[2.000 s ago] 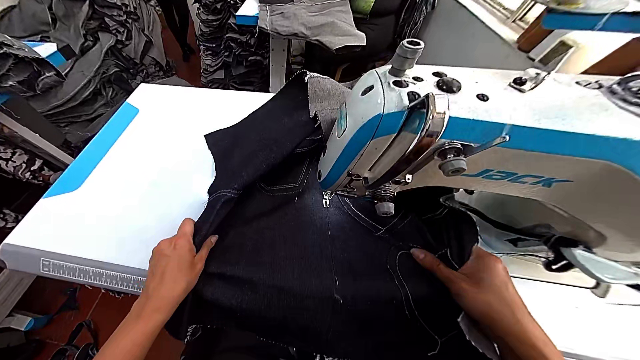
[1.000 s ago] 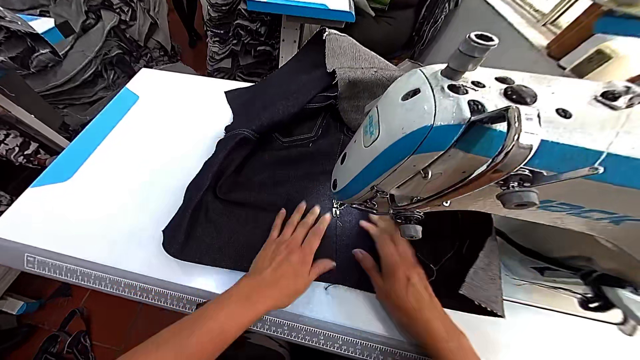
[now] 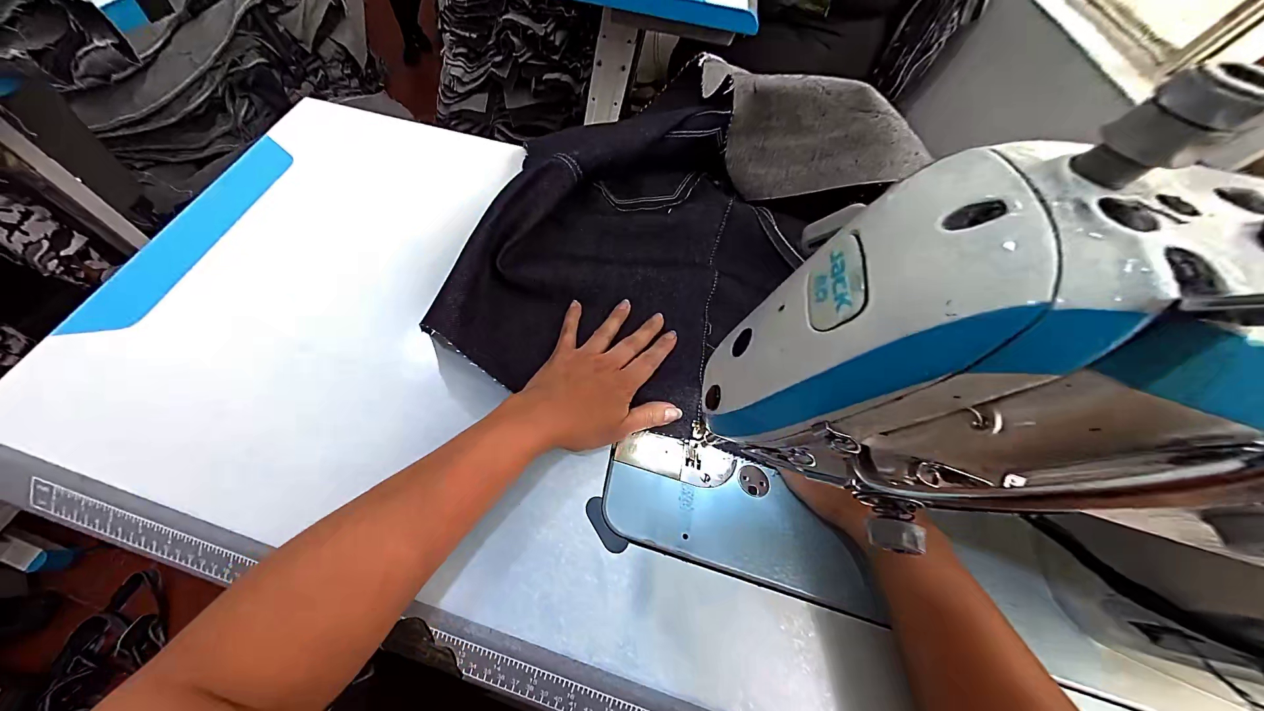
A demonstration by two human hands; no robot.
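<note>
Dark denim fabric (image 3: pixel 632 257) with pale double stitching lies on the white table, left of and behind the Jack sewing machine (image 3: pixel 918 276). A stitched seam runs down it to the presser foot (image 3: pixel 697 434), at the fabric's near edge. My left hand (image 3: pixel 592 380) rests flat on the denim with fingers spread, its thumb just left of the foot. My right hand (image 3: pixel 815 499) reaches under the machine head; its fingers are hidden, so its hold cannot be seen. A grey denim underside (image 3: pixel 815 133) shows at the back. The metal needle plate (image 3: pixel 657 454) is uncovered in front of the fabric.
The white sewing table (image 3: pixel 237 375) has a printed ruler (image 3: pixel 148 523) along its front edge. Piles of grey fabric (image 3: pixel 237 109) lie at the back left, and stacked cloth (image 3: pixel 513 69) stands behind the table. The thread stand or post (image 3: pixel 1175 118) rises from the machine.
The denim has moved away from me, past the presser foot, baring the metal bed. My left hand has moved farther in with it; my right hand has slid under the machine head. The view is closer.
</note>
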